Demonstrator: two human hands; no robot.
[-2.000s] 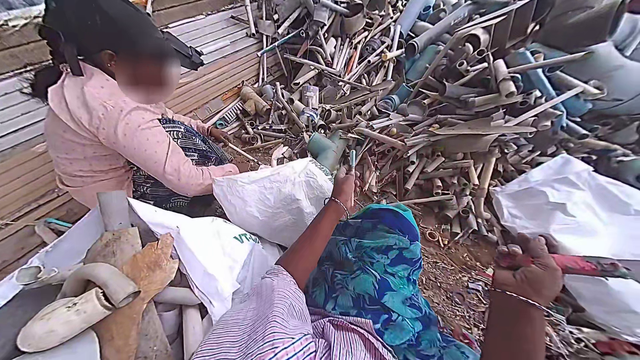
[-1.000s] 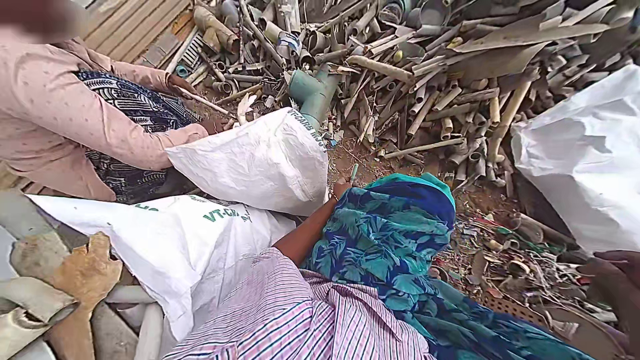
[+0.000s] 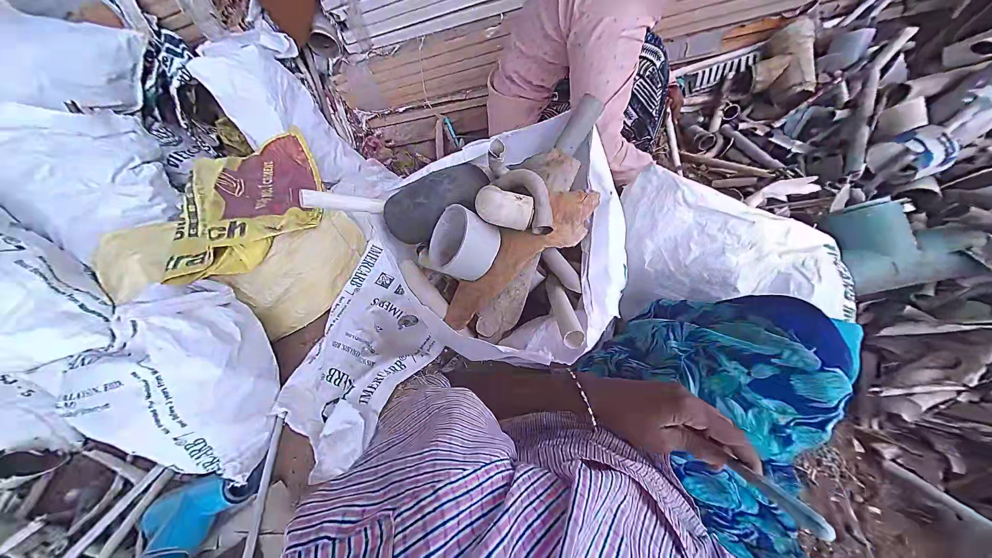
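My left hand [image 3: 690, 426] reaches across my lap from the left, over the blue-green patterned cloth [image 3: 744, 364]. Its fingers are closed on a flat grey-blue strip [image 3: 783, 500], perhaps a piece of plastic pipe, which points down to the right. Beyond my forearm an open white woven sack [image 3: 608, 287] holds grey and white pipe pieces, among them a wide grey pipe fitting [image 3: 465, 242], a curved pipe [image 3: 527, 194] and a brown flat piece [image 3: 504, 267]. My right hand is out of view.
Another person's pink sleeve [image 3: 535, 70] is behind the sack. A second white sack [image 3: 721, 232] lies right of it, a green pipe fitting [image 3: 876, 240] at its mouth. Scrap pipes [image 3: 907, 116] are heaped at right; stuffed white sacks [image 3: 178, 380] and a blue pipe [image 3: 182, 515] are left.
The view has swung far to the left, bringing the filled sack to the middle. My right hand, seen two seconds ago holding a red-handled tool, is no longer in view.
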